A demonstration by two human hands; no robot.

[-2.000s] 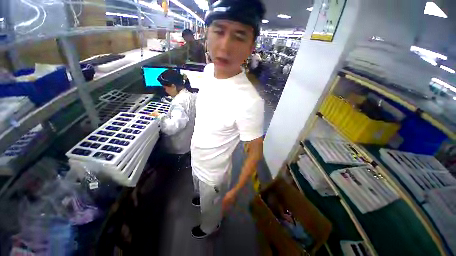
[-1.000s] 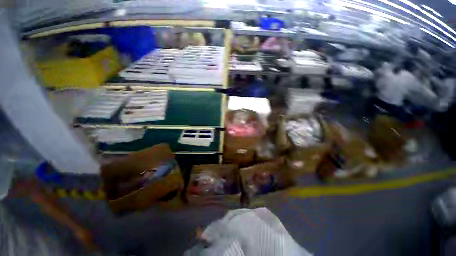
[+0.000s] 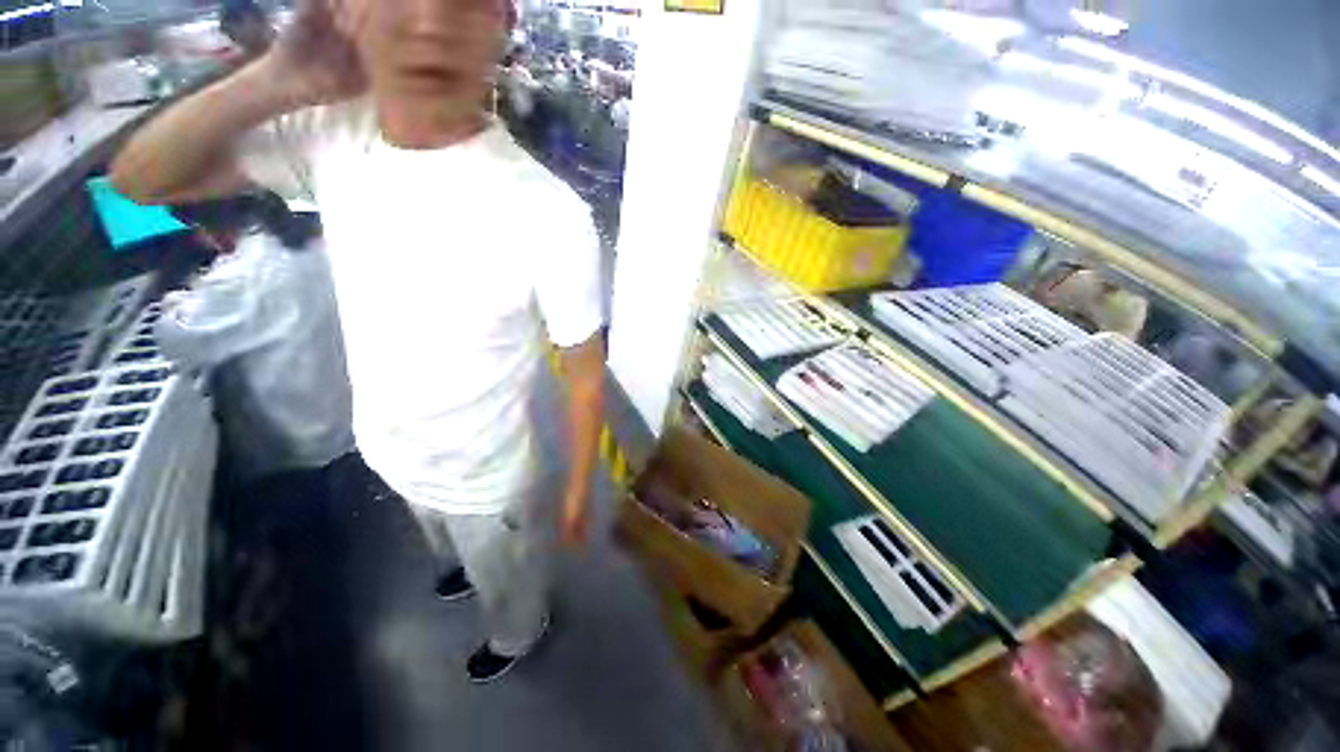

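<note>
Neither of my hands is in the picture. Nearest in front of me on the left is a stack of white rack trays (image 3: 125, 485) with dark pieces in square holes, cut off by the left edge. On the right, a shelf rack with green shelves (image 3: 963, 507) holds white compartment trays (image 3: 857, 394). An open brown carton (image 3: 720, 536) stands on the floor beside the rack, with crinkled bags and coloured parts inside.
A person in a white T-shirt (image 3: 456, 316) stands close ahead, one hand raised to the head. Another person in white (image 3: 272, 345) is behind, by the trays. A white pillar (image 3: 683, 191), yellow bin (image 3: 816, 235) and blue crate (image 3: 963, 235) also show.
The view swung right to the shelves and cartons, then partly back left. The standing person now appears further left and has raised one arm to the head.
</note>
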